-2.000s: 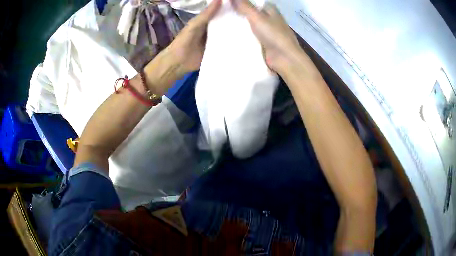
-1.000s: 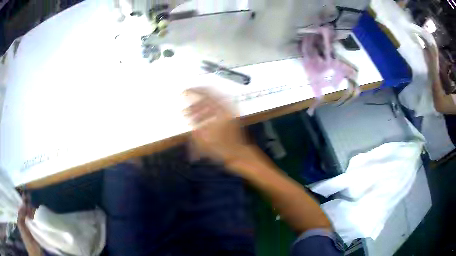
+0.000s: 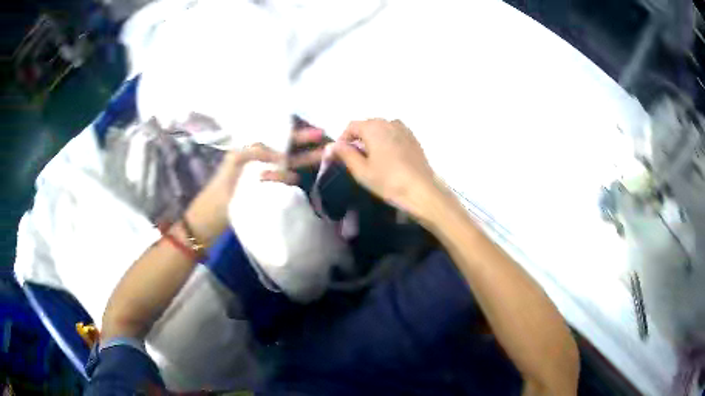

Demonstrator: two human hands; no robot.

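Observation:
My left hand (image 3: 251, 164) grips a folded white cloth bundle (image 3: 282, 232) over my lap. Its fingertips are partly hidden and blurred by the cloth. My right hand (image 3: 390, 158) is beside it, with thumb and fingers pinched on a narrow pale pink strip (image 3: 328, 164). The strip hangs from the fingers near the bundle's right side. I cannot tell whether it passes round the cloth.
White cloth (image 3: 69, 209) heaps at the left over a blue bin (image 3: 54, 329), with a gathered lilac-grey bundle (image 3: 151, 166) on it. A small yellow item (image 3: 87, 334) shows there. The white table (image 3: 510, 116) curves right, holding dark snips (image 3: 638, 305) and a blurred sewing machine (image 3: 669, 247).
The view has swung left from the machine table to my lap and the cloth heap. My right hand has left the table edge and now holds a pink strip beside the white bundle.

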